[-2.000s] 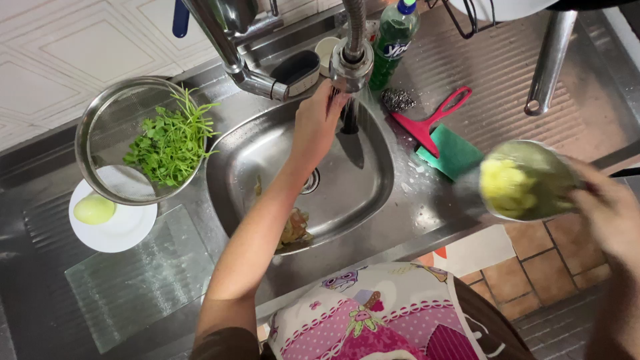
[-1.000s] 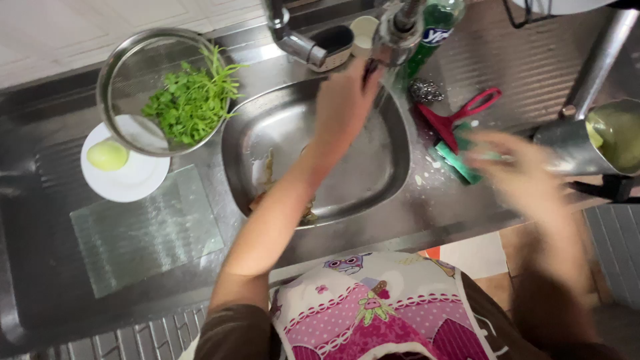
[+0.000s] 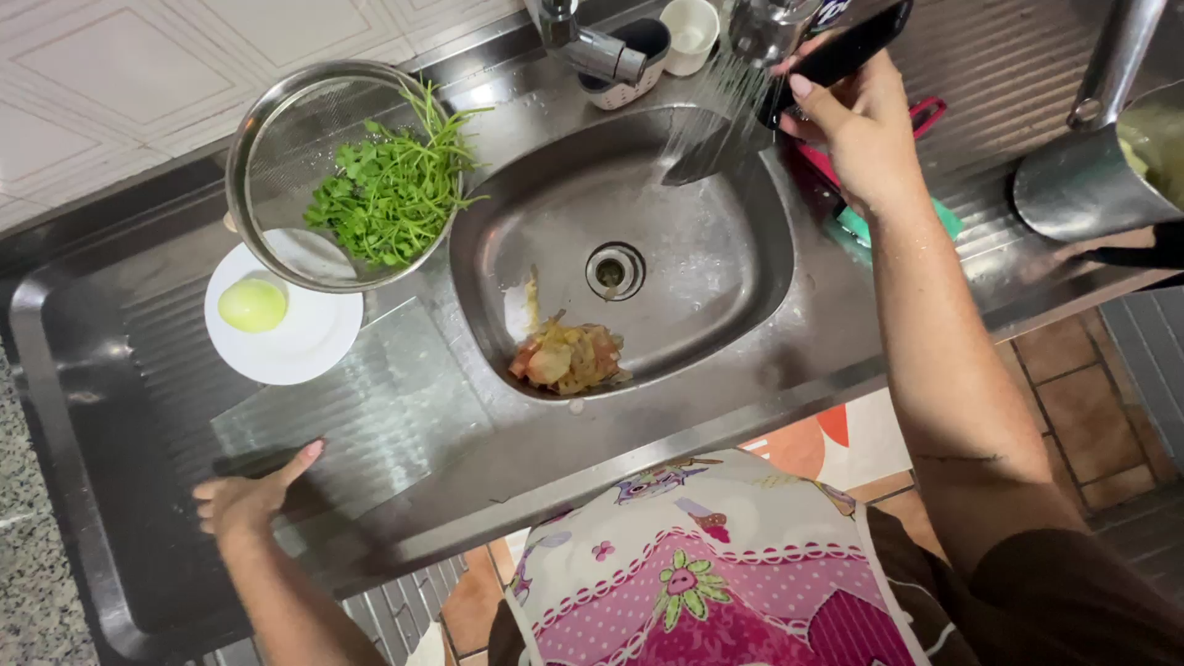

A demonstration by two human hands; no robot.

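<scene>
My right hand (image 3: 856, 129) is closed around the black handle of a knife (image 3: 708, 157), whose blade points down into the sink under spraying water from the faucet head (image 3: 772, 28). On the left, my left hand (image 3: 250, 499), thumb and fingers apart, is at the lower left edge of a clear glass cutting board (image 3: 398, 407); whether it presses on the board is hard to tell. A peeled onion (image 3: 252, 305) sits on a white plate (image 3: 314, 342). A metal mesh strainer (image 3: 268, 102) with leafy green herbs (image 3: 393, 194) overlaps the plate's edge.
Wet peels (image 3: 569, 356) lie in the steel sink basin (image 3: 703, 342), near the drain. Right of the basin are a red-handled squeegee (image 3: 928, 116), a green sponge (image 3: 856, 225) and a metal pot (image 3: 1064, 190) holding pale yellow food. White cups (image 3: 689, 37) stand behind the basin.
My left hand has left the faucet and moved to the glass board. My right hand, earlier with the metal pot at the right, now holds the knife. The pot rests on the right side; water now sprays.
</scene>
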